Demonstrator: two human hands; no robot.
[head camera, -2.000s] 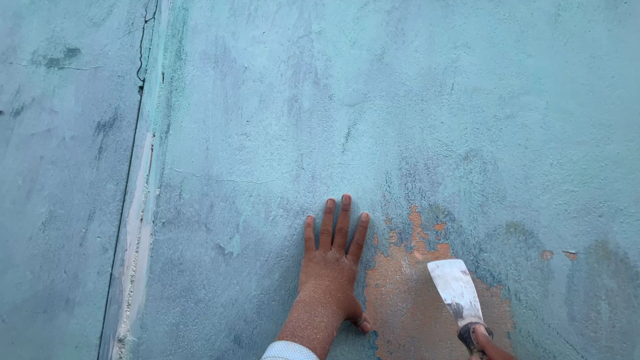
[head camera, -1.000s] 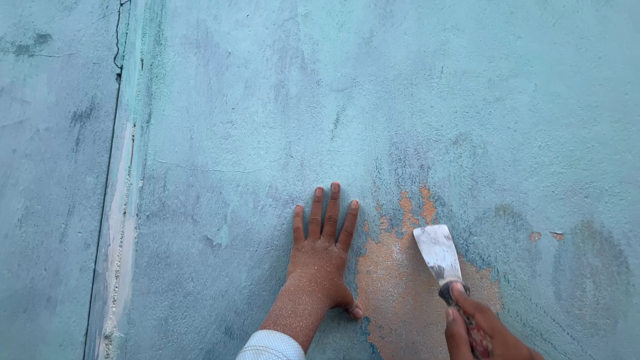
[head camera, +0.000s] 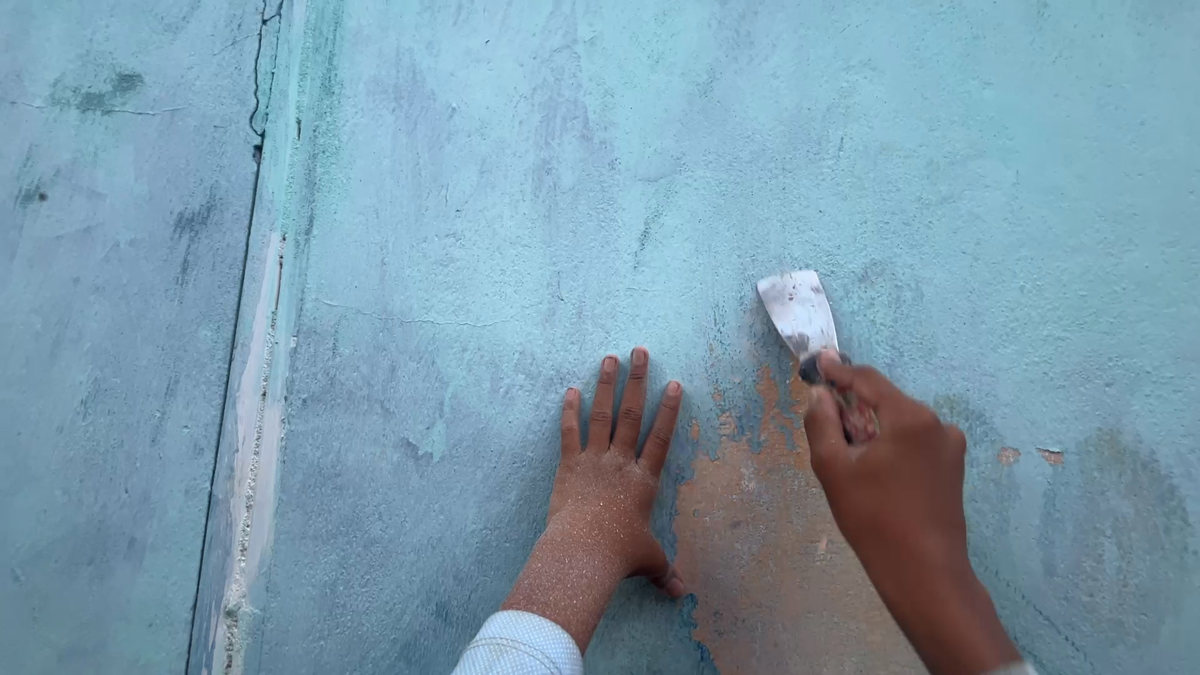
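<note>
My left hand (head camera: 609, 478) lies spread on the blue painted wall (head camera: 450, 225), its thumb by the left edge of a bare orange-brown patch (head camera: 769, 544). Dust speckles its back and wrist. My right hand (head camera: 886, 450) grips the handle of a putty knife (head camera: 800, 309), with the metal blade pointing up against blue paint just above the patch. The fingers and forearm hide part of the patch and most of the handle.
A vertical joint (head camera: 232, 384) with a pale, rough filled strip (head camera: 255, 469) runs down the left side, with a crack near its top. Two small chips (head camera: 1051, 457) in the paint and dark stains lie to the right.
My right hand has moved up with the putty knife, from the bare patch to the paint above it, and more of the hand shows. My left hand has stayed spread on the wall.
</note>
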